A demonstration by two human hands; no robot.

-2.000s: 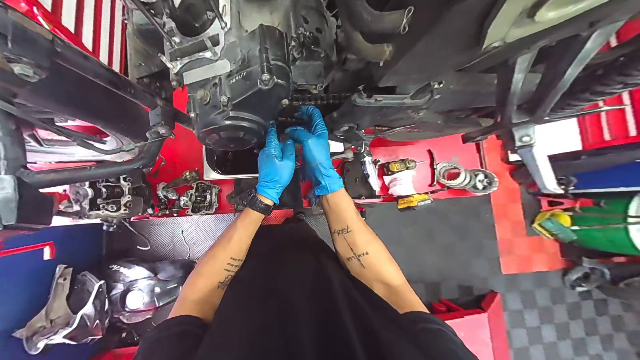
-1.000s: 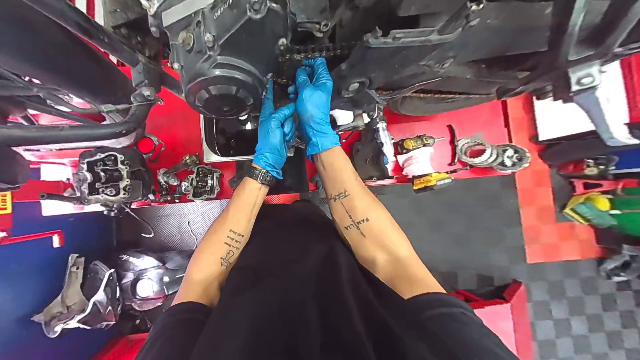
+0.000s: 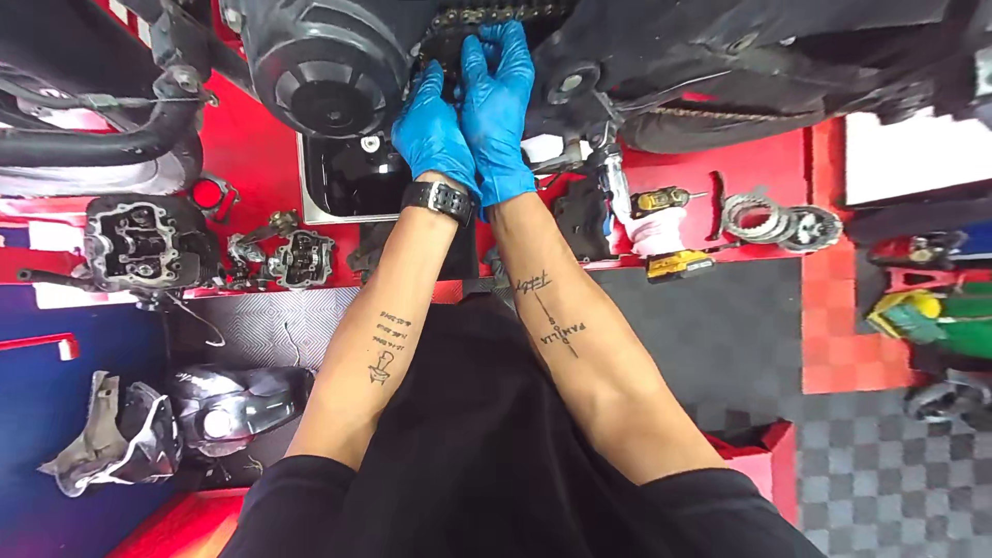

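Both hands wear blue gloves and work side by side at the lower edge of a motorcycle engine. My left hand [image 3: 435, 132] has its fingertips just right of the round engine cover [image 3: 329, 89]; whether it grips anything is hidden. My right hand [image 3: 497, 112] touches it, its thumb and fingers curled upward just below the drive chain [image 3: 500, 14]. A dark part lies behind the fingertips, and I cannot tell if the fingers hold it. Below the engine, left of my wrists, is a metal-rimmed tray [image 3: 306, 186] with dark liquid in it.
On the red bench, a cylinder head [image 3: 139, 244] and smaller engine parts [image 3: 304, 260] lie left. To the right are a yellow-and-black power tool [image 3: 678, 265], a white cloth [image 3: 656, 231] and clutch rings [image 3: 752, 218]. Silver-black fairing parts [image 3: 232, 407] sit lower left. The motorcycle's frame tube [image 3: 93, 147] juts in at upper left.
The view has shifted, bringing the engine higher in the picture. Both hands stay by the chain and engine cover, with small changes in finger pose.
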